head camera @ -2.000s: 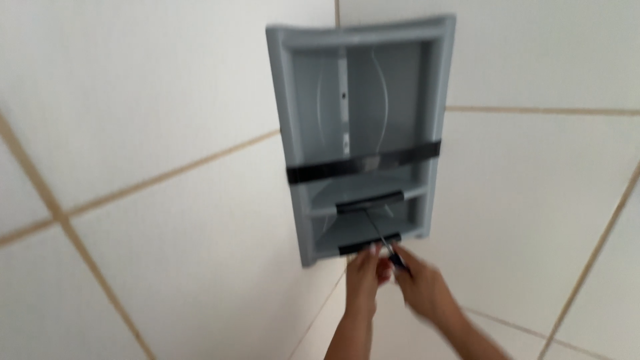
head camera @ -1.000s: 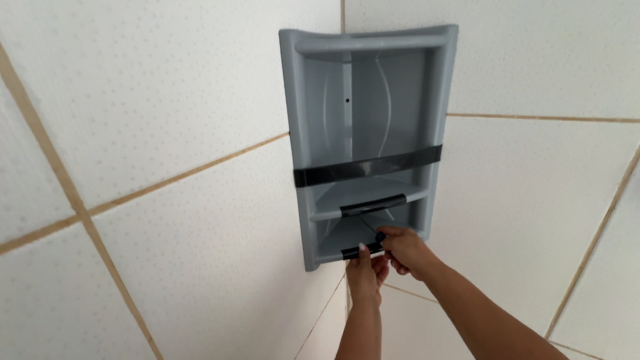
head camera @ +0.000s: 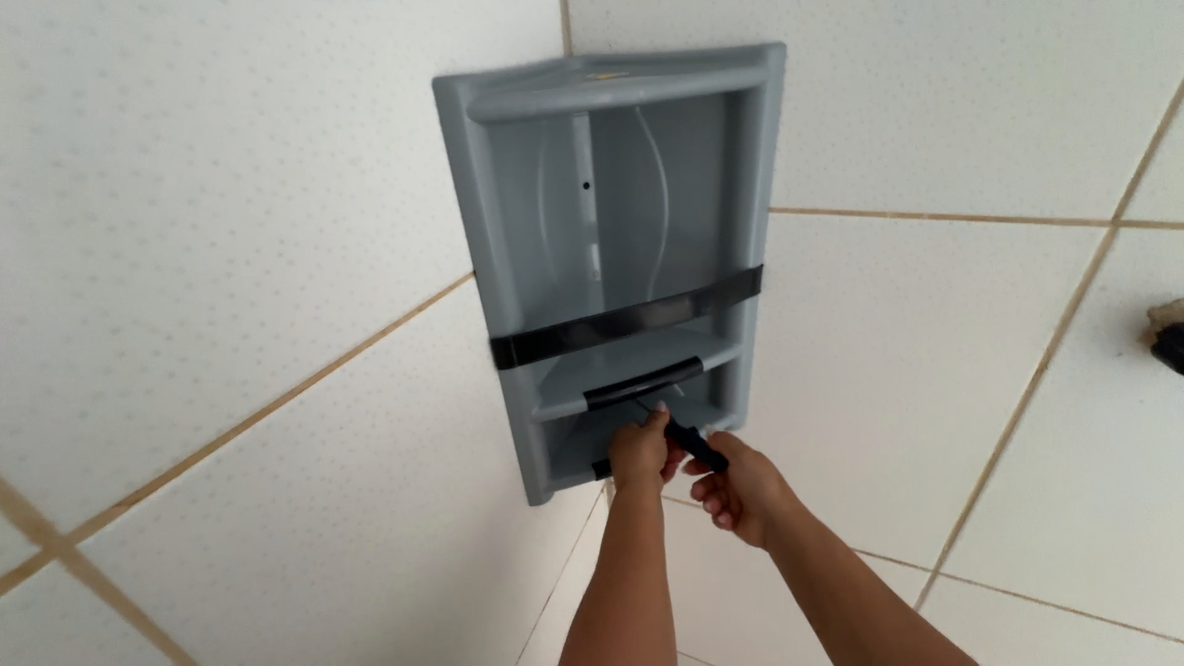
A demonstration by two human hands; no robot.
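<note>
A grey plastic corner shelf stands where two tiled walls meet. A broad black strip crosses its front, and black tape wraps the edge of the middle shelf. My right hand holds the dark handle of a screwdriver, whose thin shaft points up and left into the lowest compartment. My left hand is at the bottom shelf edge, its fingers around the front part of the screwdriver. The shaft's tip is too small to make out.
White wall tiles with tan grout lines surround the shelf. A small hole shows in the shelf's back strip. At the far right edge a brown and black fixture, partly cut off, sits on the wall.
My right hand has shifted back toward the handle's end, away from the shelf, so more of the handle shows. My left hand has moved up to the screwdriver from the bottom edge.
</note>
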